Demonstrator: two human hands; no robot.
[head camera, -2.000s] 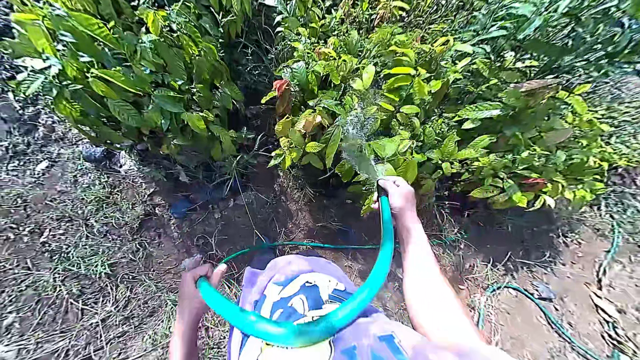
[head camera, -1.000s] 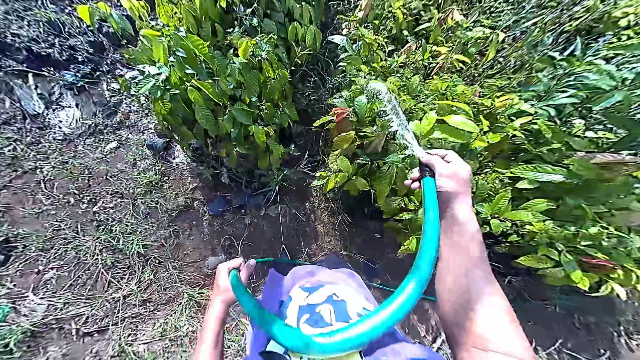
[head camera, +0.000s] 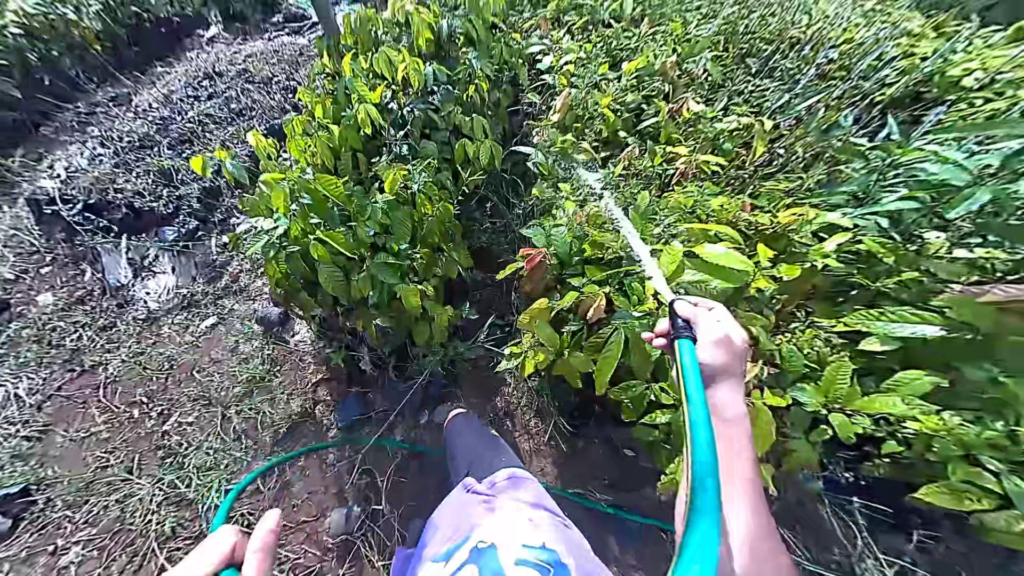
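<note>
My right hand (head camera: 712, 340) grips a green garden hose (head camera: 698, 456) just behind its black end fitting (head camera: 682, 318). A stream of water (head camera: 632, 236) shoots from it up and to the left over the leafy plants (head camera: 720, 256). At the lower left edge, my left hand (head camera: 232, 552) is closed around another stretch of the hose, partly cut off by the frame. From there the green hose (head camera: 272, 464) curves over the ground and passes behind my leg.
A second clump of leafy plants (head camera: 368, 240) grows left of the sprayed ones, with a narrow gap between. Dry grass and bare soil (head camera: 160, 400) lie at left, with a dark stone (head camera: 273, 318). My leg (head camera: 476, 448) stands on dark, wet-looking ground.
The water stream now reaches out longer and straighter than two seconds ago. My right hand has moved to the right in view, and my left hand sits lower. The view has shifted left.
</note>
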